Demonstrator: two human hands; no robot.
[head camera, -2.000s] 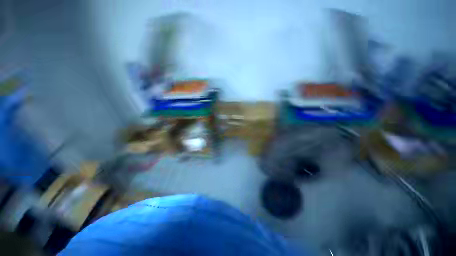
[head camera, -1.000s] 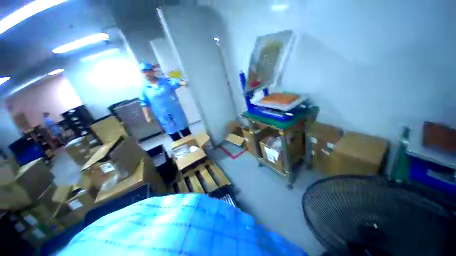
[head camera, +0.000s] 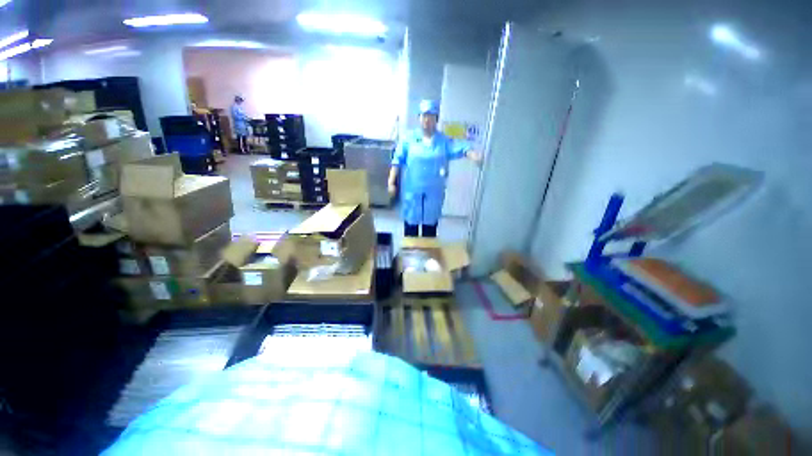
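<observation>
No hand of mine is in the picture. A blue checked smock fills the bottom middle. Just beyond it a black turnover crate (head camera: 319, 312) holds whitish metal parts in rows (head camera: 313, 330). To its left another black crate holds more rows of silvery-white strips (head camera: 174, 358). The lower parts of both are hidden by the smock or cut by shadow. Part of a third crate with rows shows at the smock's right edge (head camera: 463, 381).
Tall black stack (head camera: 58, 307) at left, cartons (head camera: 178, 207) behind. An open carton (head camera: 426, 280) stands by a wooden pallet (head camera: 427, 334). A person in a blue smock (head camera: 422, 178) stands beyond. A wheeled green-topped cart (head camera: 645, 312) and cartons stand right.
The view has swung left and levelled. The fan has left the picture, the cart has shifted right, and the crates of rows have come into view in front.
</observation>
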